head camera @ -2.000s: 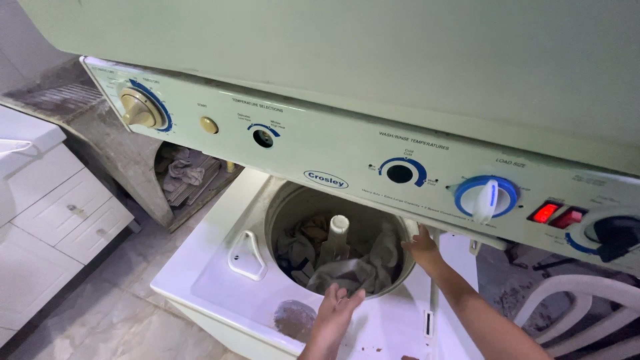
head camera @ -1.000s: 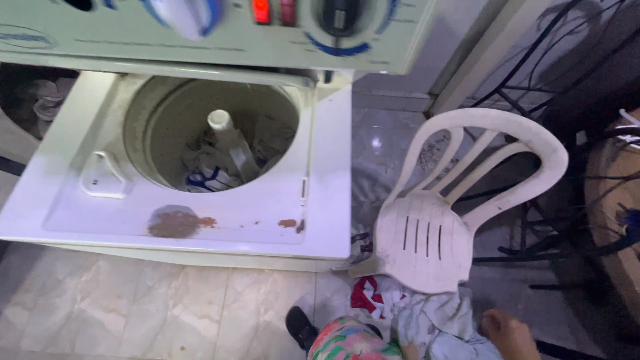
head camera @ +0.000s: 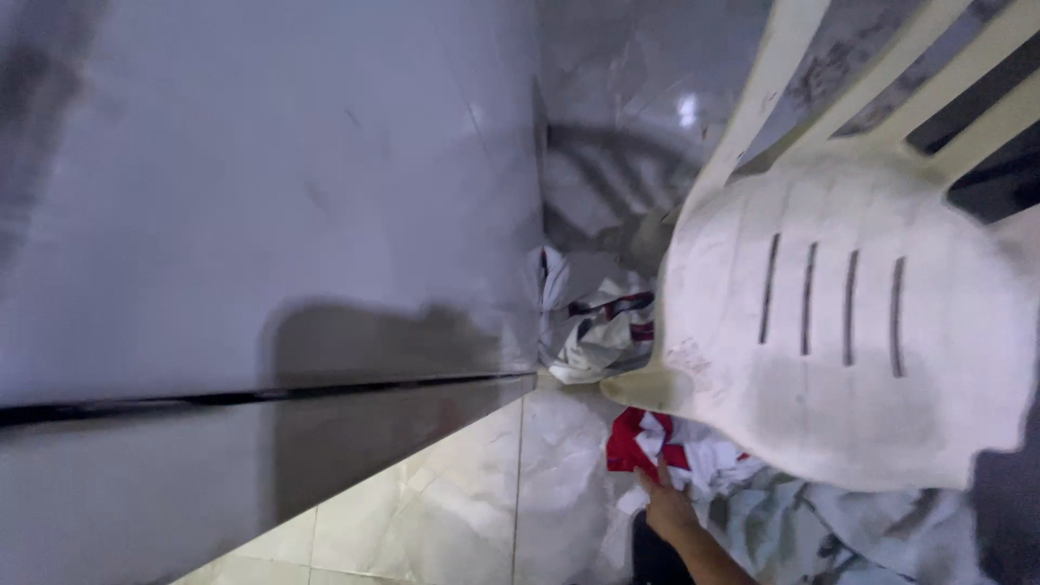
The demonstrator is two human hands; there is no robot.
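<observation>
My right hand (head camera: 670, 508) reaches down at the lower middle right, its fingertips at a red and white cloth (head camera: 630, 443) beside the plastic chair. Whether the fingers grip the cloth cannot be told. A pale cloth with darker markings (head camera: 812, 528) lies just right of the hand, below the chair seat. Another bunch of white cloth with dark and red parts (head camera: 605, 325) is on the floor between the washing machine and the chair. My left hand is out of view.
The washing machine's white side panel (head camera: 244, 203) fills the left, blurred. A white plastic chair (head camera: 829, 406) with a slotted seat stands at the right. Pale floor tiles (head camera: 439, 504) show between them. A dark shoe or slipper (head camera: 654, 556) is below my hand.
The view has swung from the washer's tub and control panel down to the floor by the chair. Both hands were at the tub at first; now my right hand is at the red and white cloth.
</observation>
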